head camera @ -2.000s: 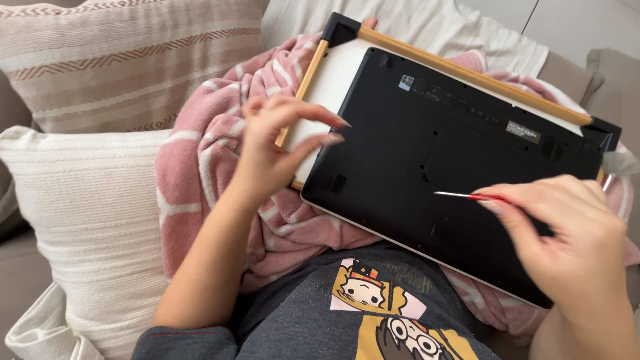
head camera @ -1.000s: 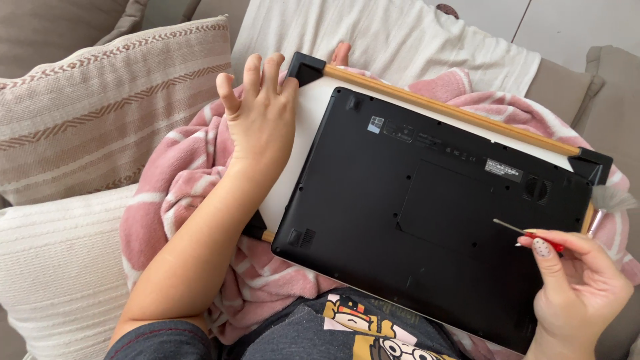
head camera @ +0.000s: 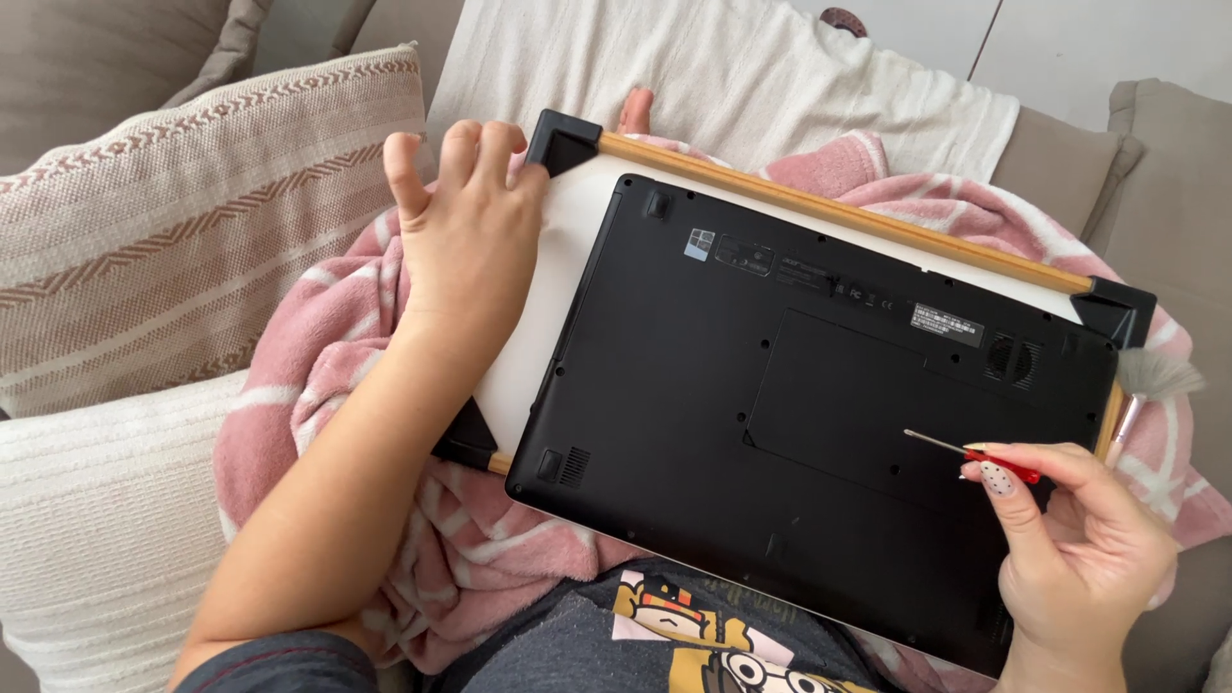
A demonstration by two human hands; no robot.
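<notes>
A black laptop (head camera: pixel 674 414) lies upside down on a white tray (head camera: pixel 568 241) with a wooden rim and black corners, on my lap. Its bottom cover shows screw holes, vents and a panel outline. My right hand (head camera: pixel 1078 549) holds a small screwdriver (head camera: pixel 1006 464) with a red handle between thumb and fingers, its metal shaft pointing left above the cover. My left hand (head camera: pixel 472 231) is at the tray's upper left corner, fingers apart and curled; whether it touches the corner, I cannot tell. Nothing shows in it.
A soft brush (head camera: pixel 1141 390) with pale bristles sits at the tray's right edge. A pink and white blanket (head camera: pixel 318 385) lies under the tray. Striped (head camera: pixel 192 231) and white (head camera: pixel 115 520) cushions stand at the left. A bare foot (head camera: pixel 636 111) shows beyond the tray.
My left hand has moved from over the laptop's left edge to the tray's upper left corner. My right hand has moved toward the laptop's right side, still holding the screwdriver. The view has shifted.
</notes>
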